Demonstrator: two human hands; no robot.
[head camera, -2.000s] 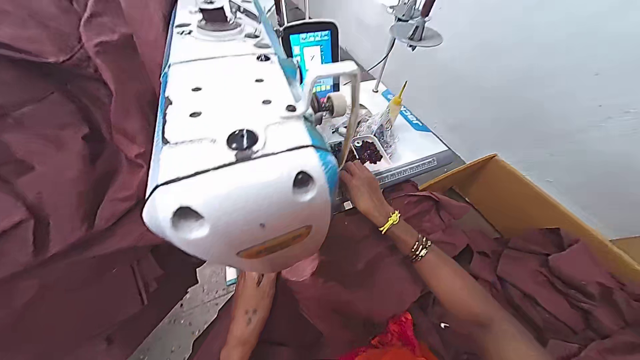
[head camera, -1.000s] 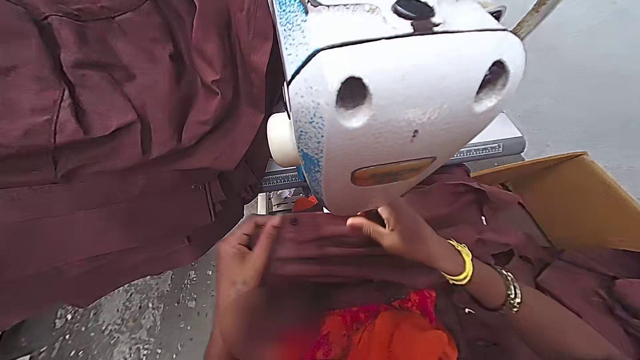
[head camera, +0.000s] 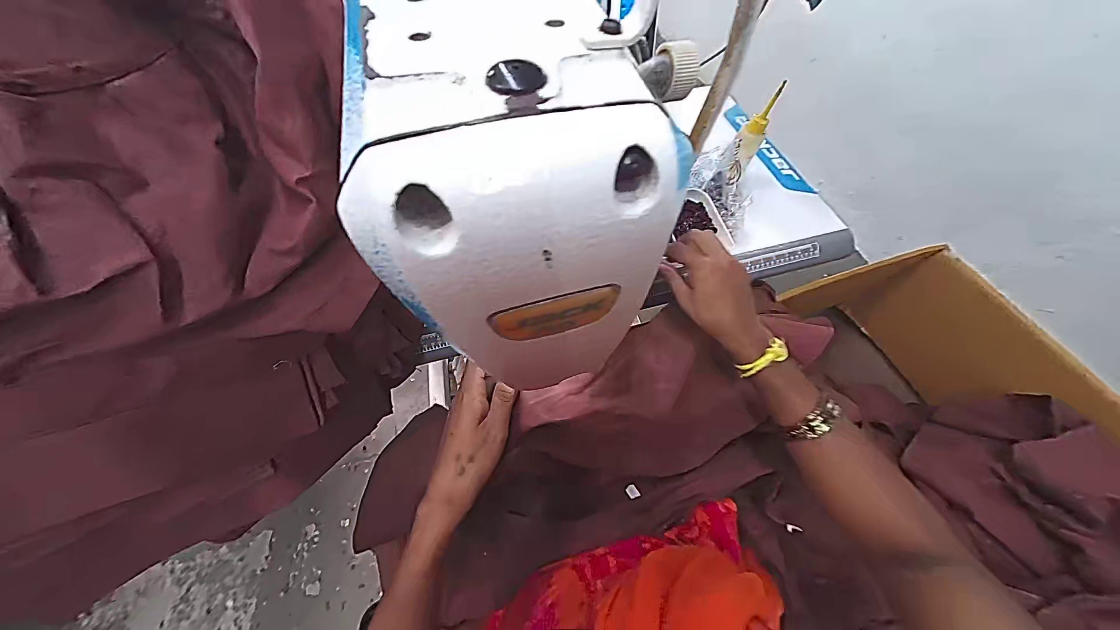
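A white and blue Jack sewing machine head fills the upper middle of the view and hides the needle area. Maroon cloth lies under and in front of it. Beside the lower left of the machine head is my left hand, at the edge of the cloth, its fingertips partly hidden; whether it grips the cloth is unclear. At the machine's right, my right hand has its fingers bent at a small white tray of dark buttons or similar small pieces. Whether a piece is between those fingers does not show.
A yellow-tipped bottle and a clear plastic bag stand behind the tray on the machine table. Right of the table is an open cardboard box beside more maroon cloth. A large maroon cloth pile hangs at the left.
My right hand has moved from the cloth before the machine to the small tray. My left hand has shifted to the machine's lower left. The view has tilted up.
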